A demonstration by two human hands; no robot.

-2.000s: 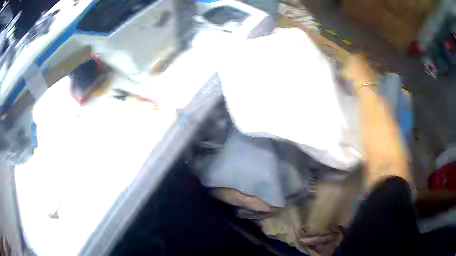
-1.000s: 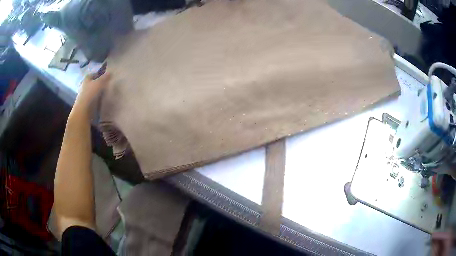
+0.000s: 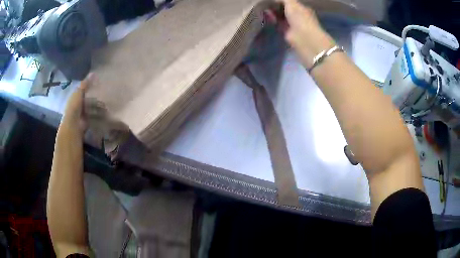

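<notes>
A thick stack of brown fabric panels (image 3: 166, 65) lies over the white table at upper left, its right side lifted and bent so the layered edges show. My left hand (image 3: 87, 90) is at the stack's left end, gripping it, with its fingers partly hidden. My right hand (image 3: 295, 20) grips the raised right part of the stack at the top; its fingertips are partly hidden. A narrow brown fabric strip (image 3: 275, 136) lies on the table to the right of the stack and reaches over the ruler edge.
The sewing machine head (image 3: 421, 75) is at right, partly behind my right arm. Snips (image 3: 441, 181) lie at far right. A ruler tape (image 3: 217, 182) runs along the front table edge. A grey motor-like housing (image 3: 73, 33) is at upper left. Brown cloth (image 3: 164, 221) hangs below the table.
My right arm has come into view, and its hand now holds the stack's right part. That part has been raised and moved left, uncovering more table and strip. My left hand stays at the left end.
</notes>
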